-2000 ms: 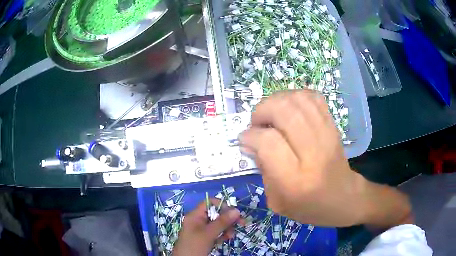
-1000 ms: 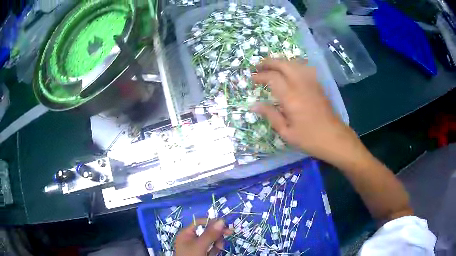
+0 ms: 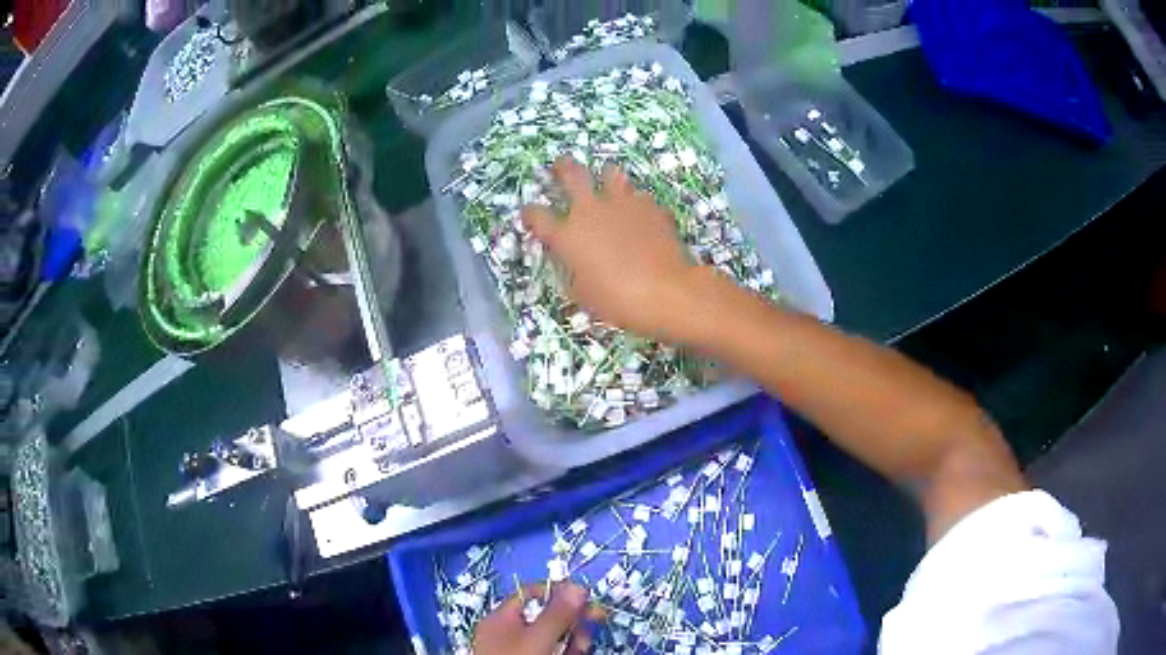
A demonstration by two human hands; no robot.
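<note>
My right hand [image 3: 614,250] reaches palm down into the clear plastic bin [image 3: 806,288], its fingertips among the heaped stemmed parts [image 3: 601,371]; whether it grips any is hidden. My left hand [image 3: 537,624], cut off by the bottom edge, is over the blue tray [image 3: 512,531] with a stemmed part between thumb and fingers. More stemmed parts lie scattered in the tray. The silver assembly fixture [image 3: 384,429] stands left of the bin, with neither hand on it.
The bowl feeder [image 3: 237,230] with green inside stands upper left, its feeder track [image 3: 362,275] running to the fixture. A small clear box [image 3: 838,147] with a few parts is right of the bin. A blue scoop-like shape [image 3: 1010,64] lies upper right. More clear boxes are behind and far left.
My right hand has left the fixture and moved over the bin, now down into its parts. My left hand stays over the tray with its part. The view has shifted, showing more boxes behind.
</note>
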